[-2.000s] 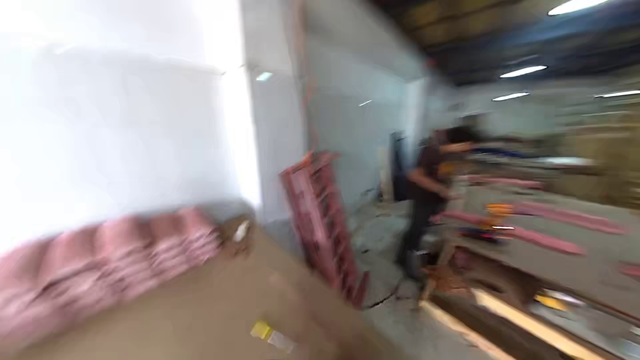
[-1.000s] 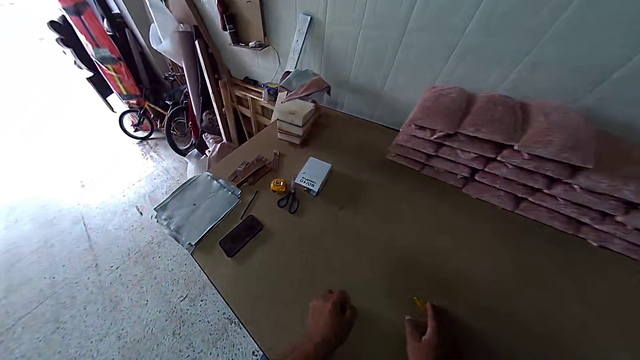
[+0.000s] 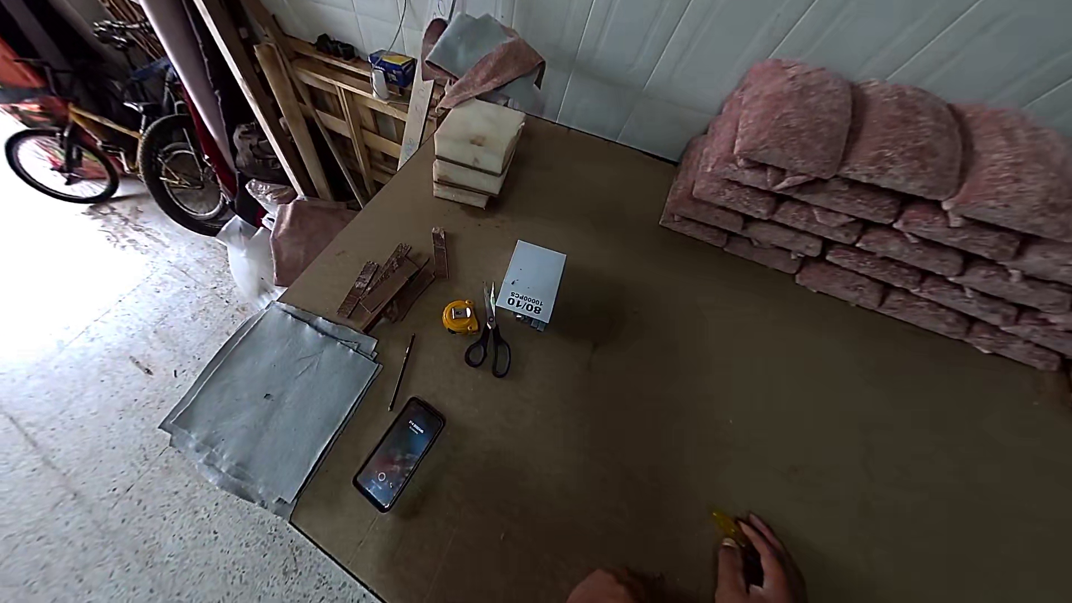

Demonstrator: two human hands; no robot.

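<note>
My right hand (image 3: 758,561) is at the bottom edge, its thumb and fingers around a small yellow object (image 3: 727,526) on the brown tabletop (image 3: 636,435). Only the top of my left hand (image 3: 611,586) shows beside it; its fingers are out of sight. Further left lie a smartphone with a lit screen (image 3: 399,455), a thin pencil-like stick (image 3: 402,373), black-handled scissors (image 3: 492,335) and a yellow tape measure (image 3: 460,316). A white box with printing (image 3: 532,282) stands by the scissors.
Stacked pink fabric cushions (image 3: 837,193) line the wall at right. Grey fabric sheets (image 3: 276,402) overhang the left table edge, near brown strips (image 3: 389,285). Foam blocks (image 3: 477,146) sit at the far corner under draped cloth. Wooden pallets (image 3: 352,100) and bicycles (image 3: 180,176) stand beyond.
The phone's screen, dark one second ago, is lit. My left hand has dropped mostly out of view at the bottom. The view has swung from the workshop to this table since two seconds ago.
</note>
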